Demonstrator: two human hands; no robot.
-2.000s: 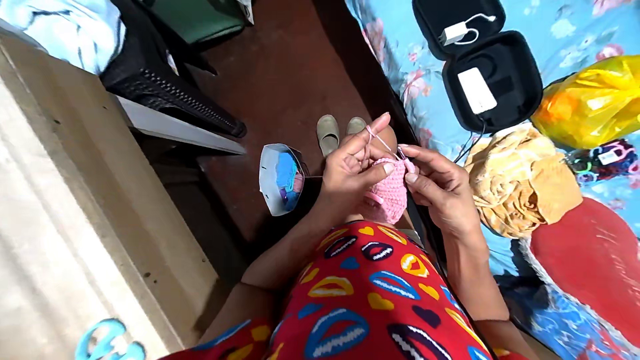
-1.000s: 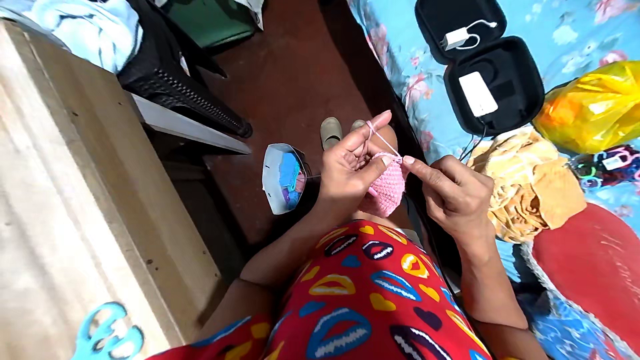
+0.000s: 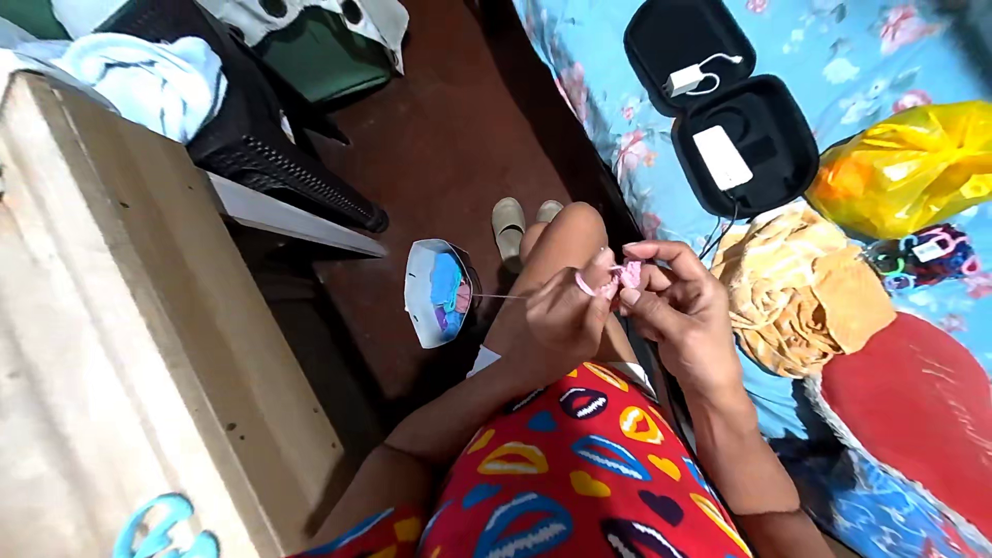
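Over my lap, my left hand (image 3: 570,310) pinches a small pink crocheted piece (image 3: 632,274), with a loop of pink yarn (image 3: 584,284) around one finger. Close against it, my right hand (image 3: 682,302) grips the other side of the piece between thumb and fingers. Most of the pink work is hidden by the fingers, and no hook can be made out. A thin strand of yarn (image 3: 500,296) runs from my left hand to a white container (image 3: 422,294) on the floor, which holds blue, pink and purple yarn.
At left stands a wooden furniture piece (image 3: 186,310) with blue scissor handles (image 3: 159,527). On the floral bed at right lie an open black case (image 3: 744,147), a yellow plastic bag (image 3: 914,170), a peach cloth (image 3: 806,294) and a red cushion (image 3: 907,411). A black plastic stool (image 3: 302,178) is upper left.
My right hand has come in against the pink piece. My left hand's fingers, raised with yarn stretched across them before, are now bent around the piece, which shows less than before.
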